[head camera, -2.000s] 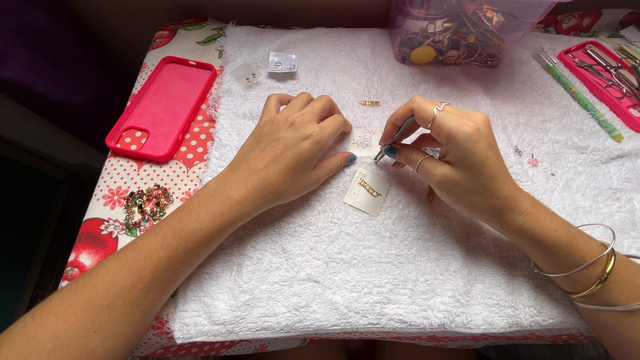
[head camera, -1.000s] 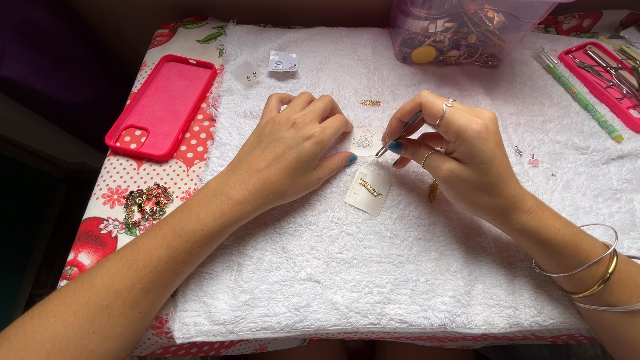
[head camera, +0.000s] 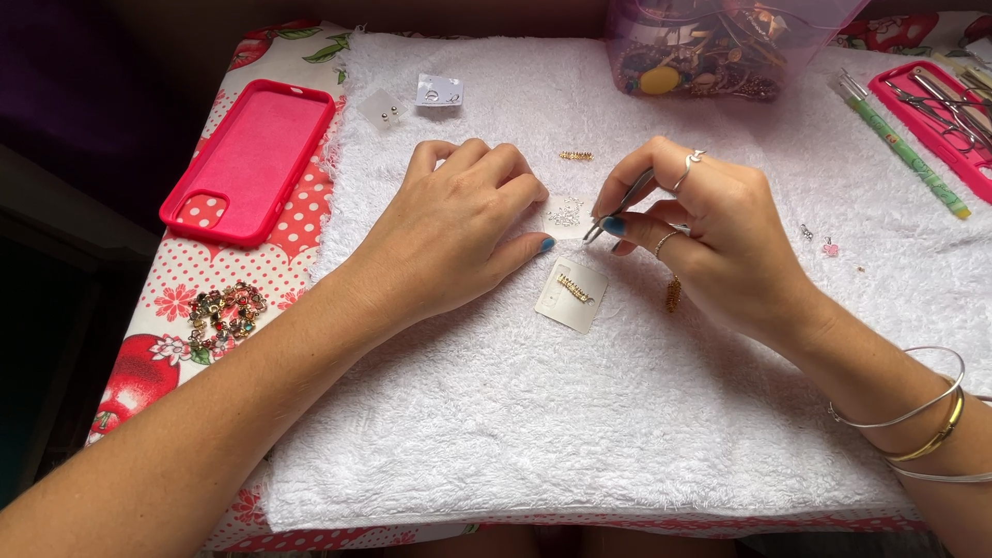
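Observation:
My right hand (head camera: 697, 209) holds metal tweezers (head camera: 620, 205), their tips just beside a small clear sheet (head camera: 554, 227) strewn with tiny clear stones (head camera: 566, 213). Whether the tips grip anything is too small to tell. My left hand (head camera: 465, 225) rests on the white towel with fingers bent, its fingertips at the sheet's left edge, holding nothing visible. Just below lies a cream jewelry card (head camera: 577, 314) with a gold-colored jewelry piece (head camera: 574, 287) on it. One similar gold piece (head camera: 576, 156) lies above the sheet, another (head camera: 673, 294) below my right hand.
A pink phone case (head camera: 252, 163) and a beaded bracelet (head camera: 225, 314) lie at left, earring cards (head camera: 439, 92) at the upper left. A purple plastic box (head camera: 697, 54) of jewelry stands at the back. At right are a green pen (head camera: 907, 147), a pink tray (head camera: 938, 132) of tools and small charms (head camera: 830, 246).
The tweezers' tips, over the top of the cream card two seconds ago, have moved up and right to the edge of the clear sheet. My left hand has stayed in place.

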